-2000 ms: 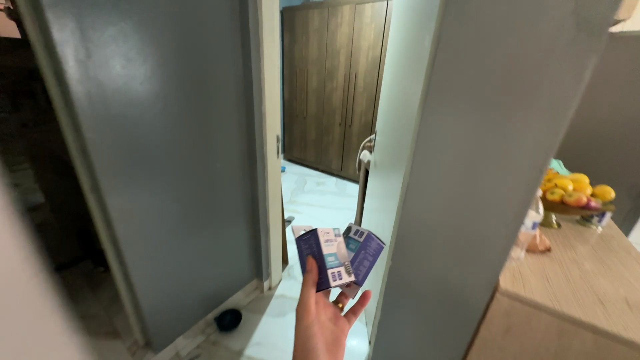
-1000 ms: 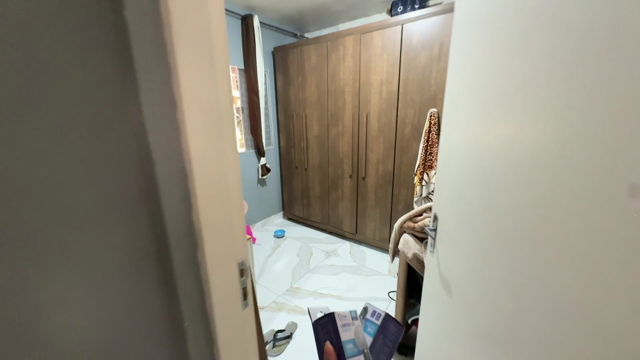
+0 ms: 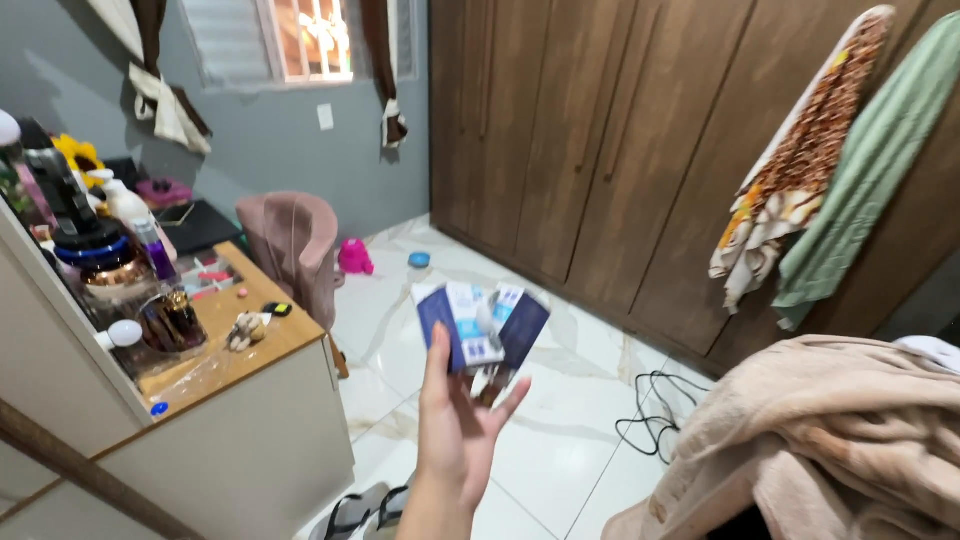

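My left hand [image 3: 461, 435] is raised near the middle of the view, palm side towards me. It holds two small white and dark blue cardboard boxes [image 3: 480, 326], fanned apart at the top, with the thumb over the front of the left box [image 3: 439, 326]. The other box [image 3: 521, 330] tilts to the right. Most fingers are hidden behind the boxes, and one finger sticks out at the right. Both boxes bear printing. My right hand is not in view.
A wooden-topped dresser [image 3: 281, 341] with bottles stands at left, beside a pink chair [image 3: 292, 240]. Flip-flops [image 3: 360, 514], a black cable [image 3: 656, 420] and a blue object [image 3: 419, 259] lie on the tiled floor. A beige blanket [image 3: 795, 420] is at right, before a wooden wardrobe [image 3: 592, 150].
The view has moved from outside the doorway into the room. My left hand still holds the boxes; a second ago it was mostly below the frame, and now it shows down to the forearm.
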